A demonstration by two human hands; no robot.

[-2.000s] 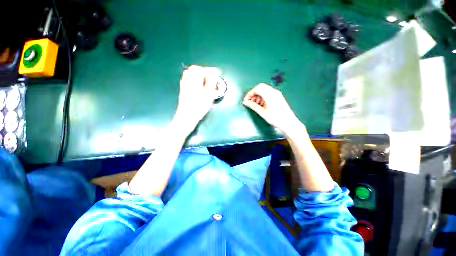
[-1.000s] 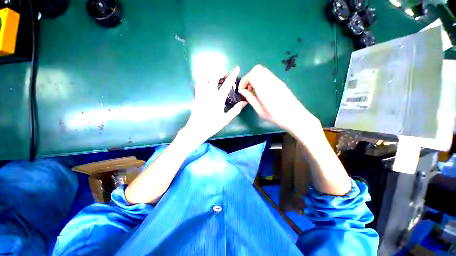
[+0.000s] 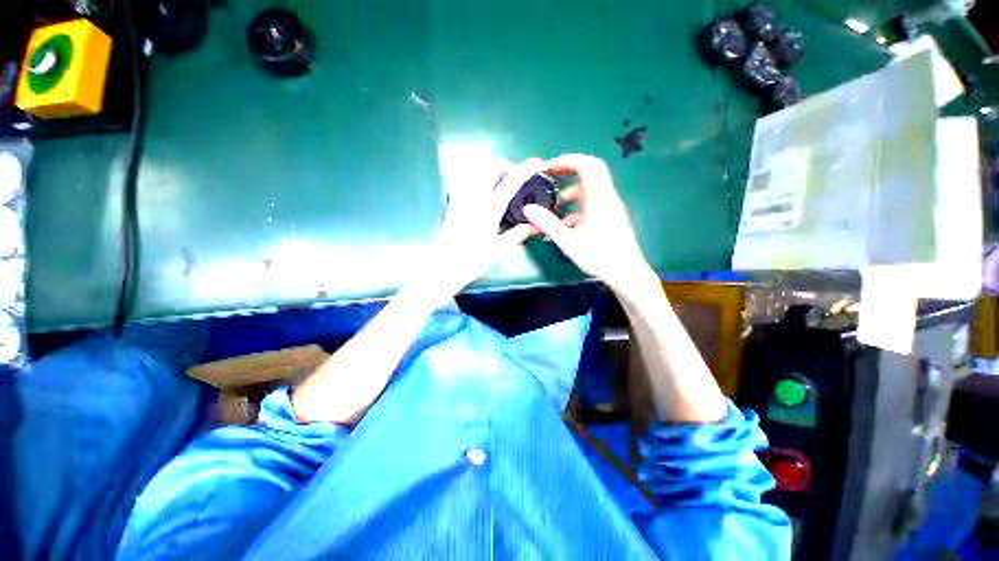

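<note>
A small round black housing (image 3: 530, 204) is held between both hands above the green bench (image 3: 362, 142). My left hand (image 3: 479, 219) grips its left side. My right hand (image 3: 588, 217) has its thumb on the near face and its fingers at the right edge. Any small part at the fingertips is too small to tell. A loose pile of tiny dark bits (image 3: 631, 139) lies on the bench beyond my right hand.
A black housing (image 3: 280, 43) stands back left, near a yellow button box (image 3: 64, 68) and its cable. Several dark housings (image 3: 756, 49) cluster back right. An open carton (image 3: 833, 186) is at right, above green and red buttons (image 3: 790, 391). A blue sleeve is at left.
My right hand has turned and spread around the housing's right side, and the housing's face now shows more. The view has shifted, bringing the yellow box and the buttons back into sight.
</note>
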